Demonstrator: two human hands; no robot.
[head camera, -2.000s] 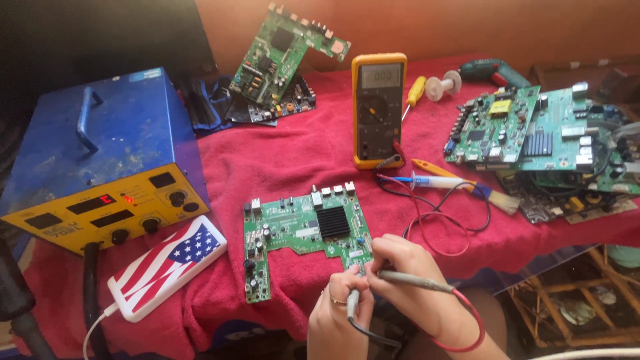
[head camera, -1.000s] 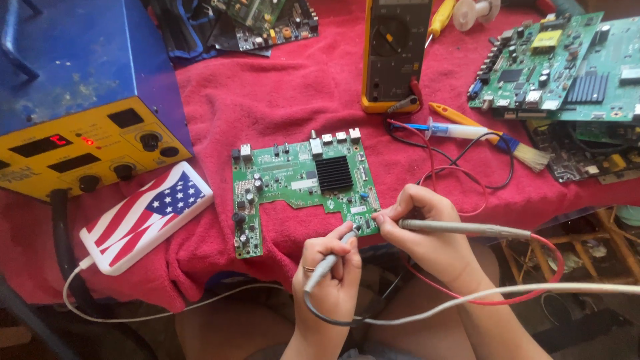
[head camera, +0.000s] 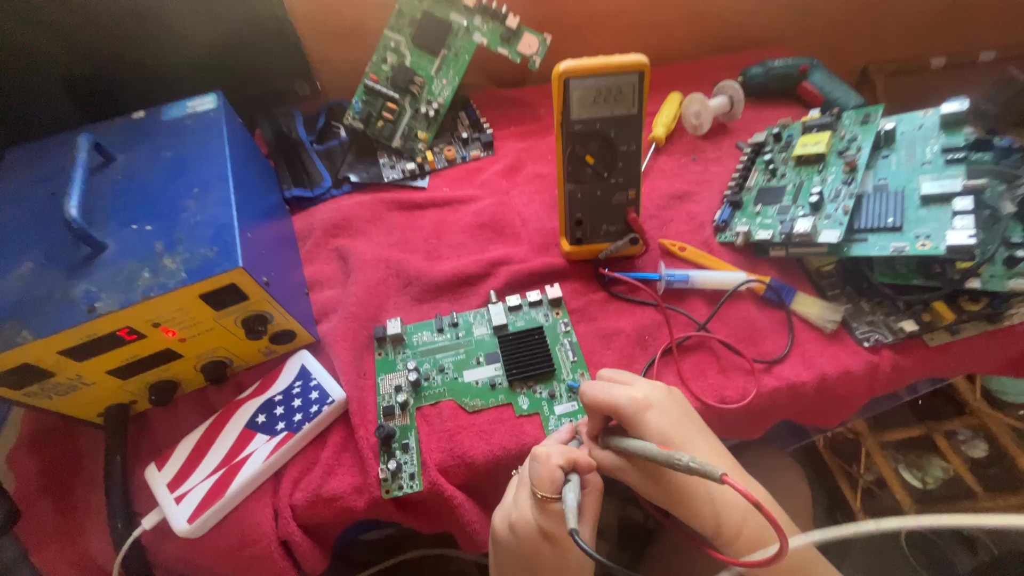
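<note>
A green circuit board (head camera: 472, 368) with a black finned heatsink (head camera: 526, 354) lies on a red cloth. At its lower right corner my left hand (head camera: 548, 496) holds a grey test probe (head camera: 571, 500) with a black lead. Close beside it, my right hand (head camera: 656, 432) grips another grey probe (head camera: 660, 458), whose lead is red. My fingers hide both probe tips, so I cannot tell exactly what they touch. Beyond the board a yellow-cased digital multimeter (head camera: 602, 160) has its display lit with digits, and both leads plug into its lower end.
On the left stand a blue and yellow soldering station (head camera: 152, 240) and a flag-patterned white case (head camera: 248, 444) with a cable. A syringe (head camera: 688, 278), a brush (head camera: 800, 304), a yellow screwdriver (head camera: 666, 120) and a spool (head camera: 712, 107) lie beyond my hands. Stacked circuit boards (head camera: 808, 184) occupy the right.
The view has shifted a good deal between frames. Both hands stay at the board's lower right corner with the probes. The multimeter display shows different digits from those two seconds ago.
</note>
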